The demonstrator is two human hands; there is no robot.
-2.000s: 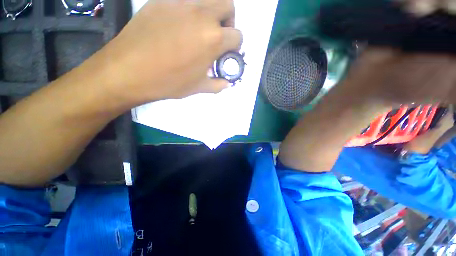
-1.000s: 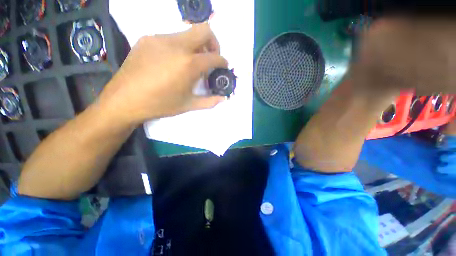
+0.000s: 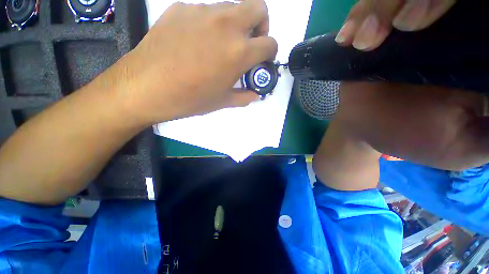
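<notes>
My left hand (image 3: 198,64) holds a small round dark smartwatch body (image 3: 261,78) on its side of the white paper work sheet (image 3: 230,128), its pale-centred back facing up. My right hand (image 3: 397,21) is wrapped around the thick black electric screwdriver (image 3: 343,58), fingertips on top; the picture's edge cuts off the tool's rear. The thin screwdriver bit (image 3: 283,65) points left and meets or nearly meets the watch's right edge. No screw can be made out.
A black foam tray (image 3: 80,35) with watch bodies in its top pockets is at the left. A perforated screw plate (image 3: 320,99) on the green mat is partly covered by the screwdriver and right arm. A blue sleeve of another person (image 3: 445,187) is at the right.
The screwdriver in my right hand has come in from the upper right to the watch edge, now covering much of the screw plate. The view has shifted; the second watch is out of sight.
</notes>
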